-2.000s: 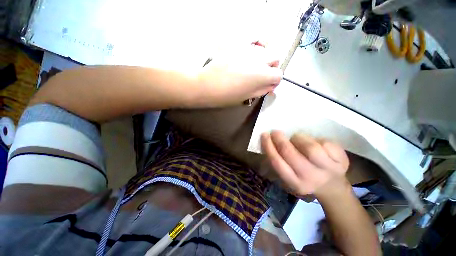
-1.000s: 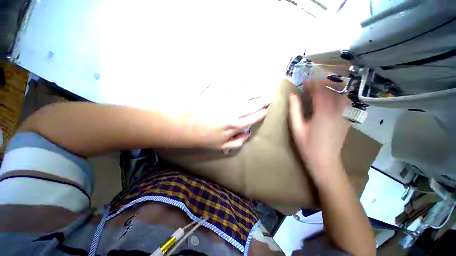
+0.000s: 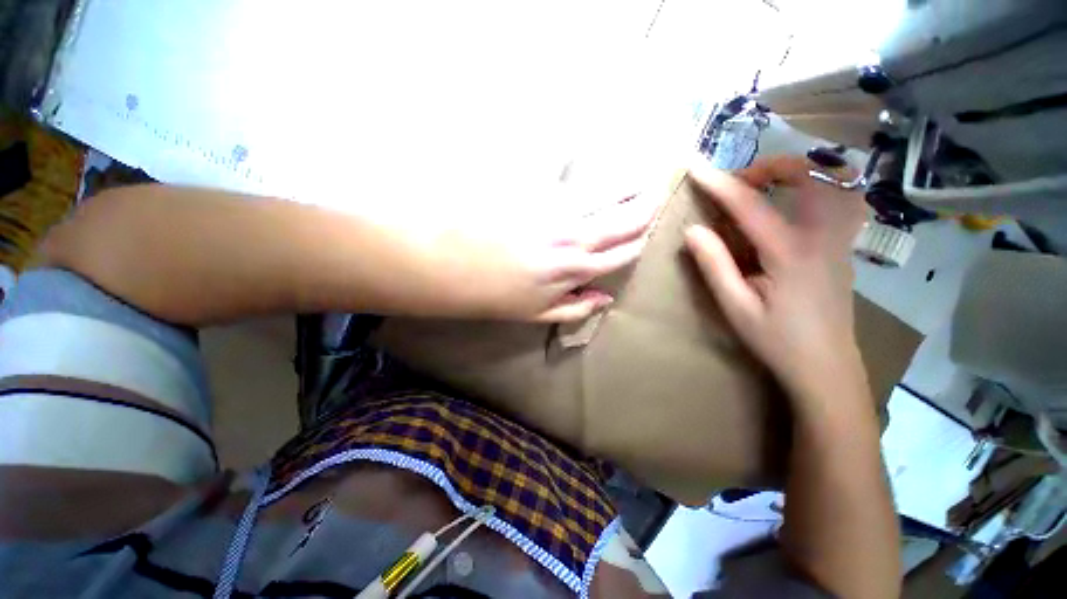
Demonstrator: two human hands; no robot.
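A brown cloth panel lies over the front edge of the white machine table, below the needle area of the sewing machine. A narrow folded brown strip shows beside my left fingers. My left hand rests on the panel's left side with bent fingers, the thumb tip near the strip. My right hand lies on the panel at the right, fingers spread towards the presser foot. The hands are apart. Glare washes out part of my left hand; I cannot tell whether it pinches the cloth.
The white table is overexposed at the centre. The machine head hangs over the upper right. A shelf with brown pieces and metal parts is at the lower right. A checked apron and a cord with a yellow label are below.
The pale lining seen two seconds ago is out of sight, and brown cloth faces up. Since one second ago, the panel's edge is straighter and a folded strip shows by my left fingers.
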